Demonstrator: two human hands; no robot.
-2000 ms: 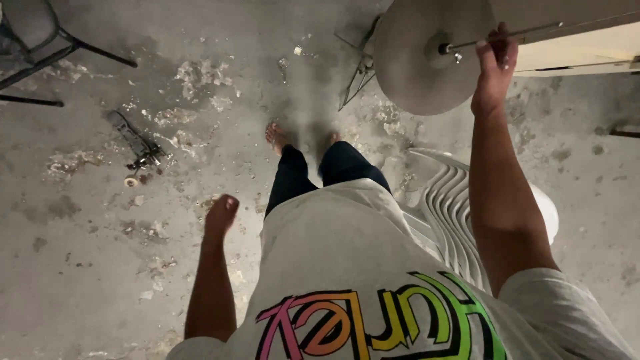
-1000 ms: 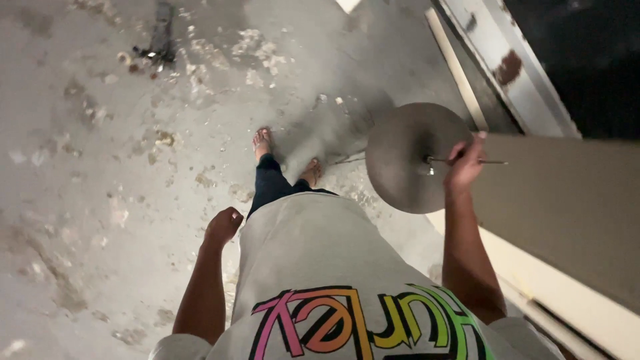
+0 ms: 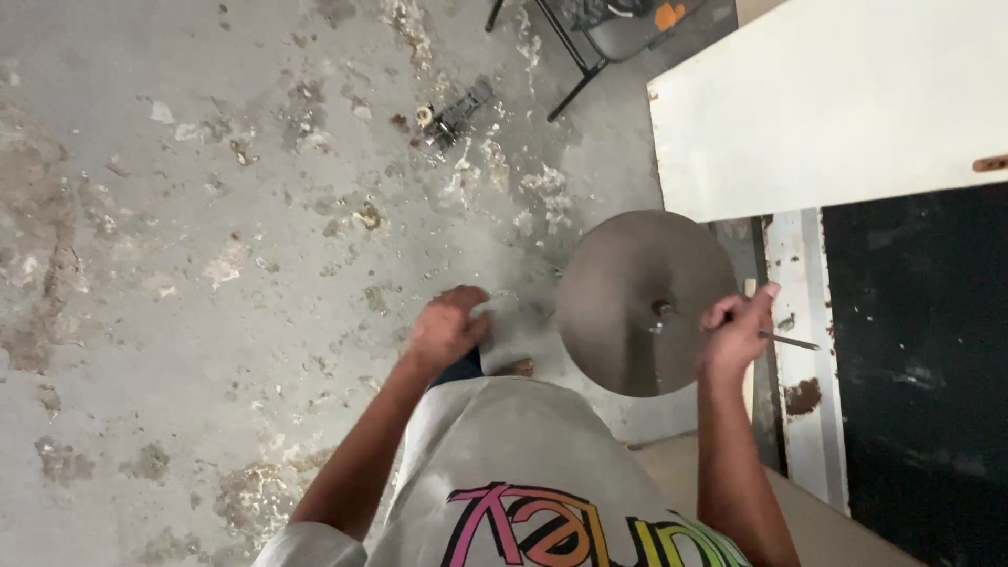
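A round grey-brown cymbal (image 3: pixel 630 303) is beside my right side, with a metal fitting at its middle. My right hand (image 3: pixel 736 327) is closed around a thin metal rod (image 3: pixel 791 342), whose tip sticks out to the right of my fingers. The rod appears to run from the middle of the cymbal, and anything beneath the cymbal is mostly hidden. My left hand (image 3: pixel 453 319), blurred, is in front of my body over the floor, holding nothing, with its thumb a little apart from loosely bent fingers.
A drum pedal (image 3: pixel 465 114) lies on the stained concrete floor (image 3: pixel 236 197). Beyond it are the dark metal legs of a chair (image 3: pixel 579 87). A white panel (image 3: pixel 787 126) stands at the upper right, near a rusty white frame (image 3: pixel 803 394) around a dark surface (image 3: pixel 921 354).
The view has swung strongly. The cymbal and rod have stayed with my right hand. My left hand has come forward from beside my body to in front of it.
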